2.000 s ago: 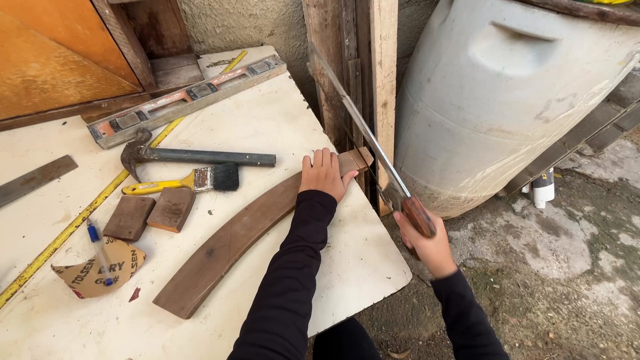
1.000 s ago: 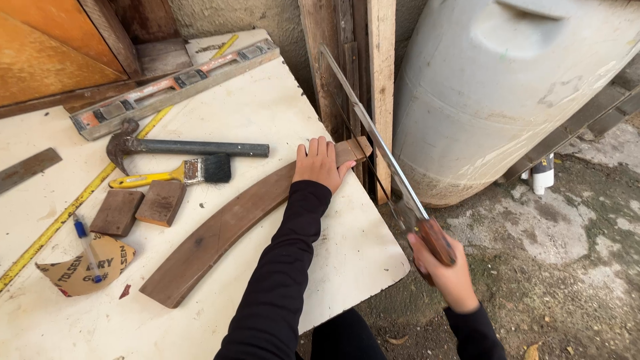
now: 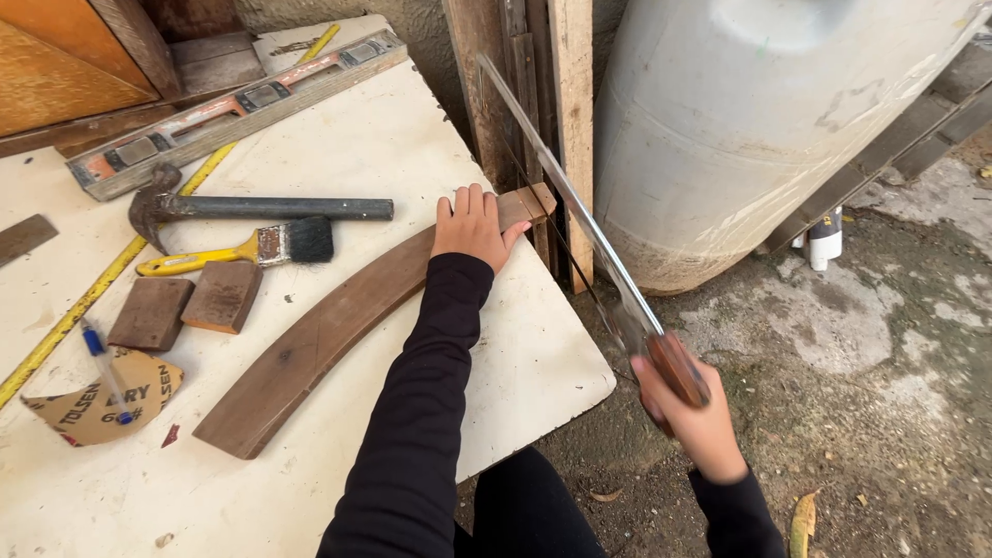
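Observation:
A curved wooden piece (image 3: pixel 325 325) lies across the white tabletop (image 3: pixel 542 349), its far end jutting past the right edge. My left hand (image 3: pixel 471 229) presses on it near that end, fingers over the top and thumb along the near side. In my right hand (image 3: pixel 686 403) is the wooden handle of a bow-shaped hacksaw (image 3: pixel 570 194) with a metal frame. The saw's thin blade crosses the overhanging end of the wood, just beyond a line marked across it. How deep the blade sits cannot be told.
On the table's left lie a spirit level (image 3: pixel 240 108), a claw hammer (image 3: pixel 271 208), a yellow-handled paintbrush (image 3: pixel 232 248), two wooden blocks (image 3: pixel 225 294), a yellow measuring strip (image 3: pixel 85 298), a pen (image 3: pixel 108 372) and sandpaper (image 3: pixel 147 387). Upright boards (image 3: pixel 573 116) and a plastic barrel (image 3: pixel 721 139) stand beyond the edge.
My right hand and the saw have shifted back and forth slightly along the cut. My left hand stays on the curved wood. The view has drifted a little.

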